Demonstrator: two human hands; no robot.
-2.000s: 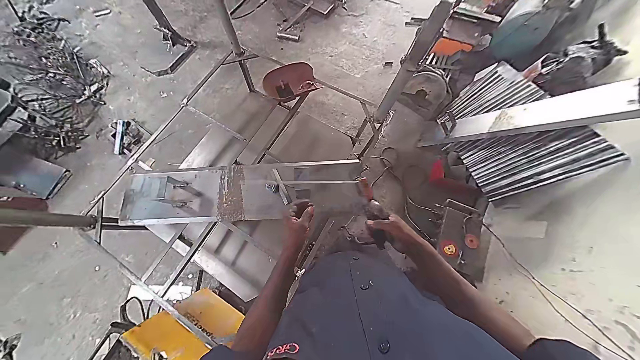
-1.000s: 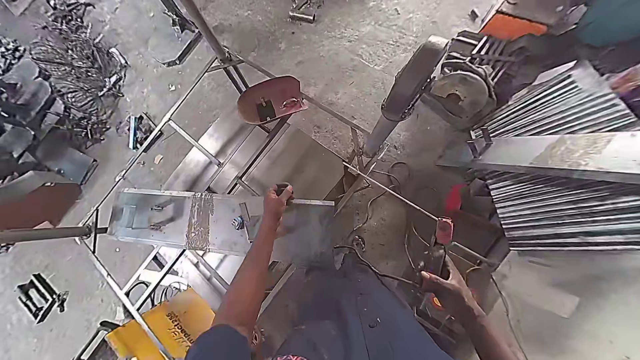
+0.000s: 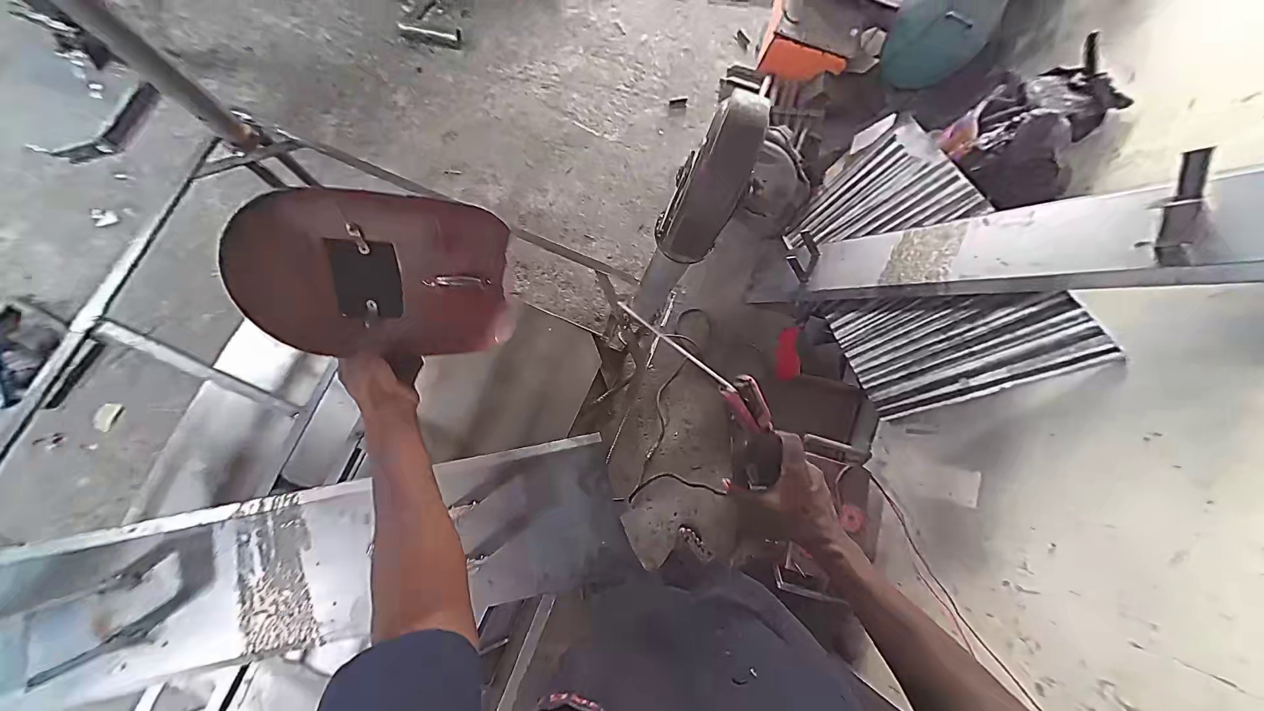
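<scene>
My left hand [image 3: 380,385] is closed around the handle of a red-brown hand-held welding shield [image 3: 434,237] with a dark window, raised above the metal frame. My right hand [image 3: 795,484] grips a welding electrode holder [image 3: 750,420]. A thin electrode [image 3: 676,346] runs from the holder's jaws up and left toward the foot of a grey metal post [image 3: 657,286]; whether its tip touches anything cannot be told. Below my left forearm lies a wide steel channel [image 3: 346,513] with a rough, speckled band across it.
A metal tube frame [image 3: 138,247] spans the left. At the right, another steel channel [image 3: 1047,237] lies across a stack of ribbed metal strips [image 3: 987,355]. A grey machine with a rounded guard [image 3: 721,178] stands at top centre. Cables [image 3: 918,563] trail over the floor beside my right arm.
My left hand has gone from the steel channel to the shield, which lay on the frame earlier, and has lifted it. The electrode holder in my right hand now points up and left.
</scene>
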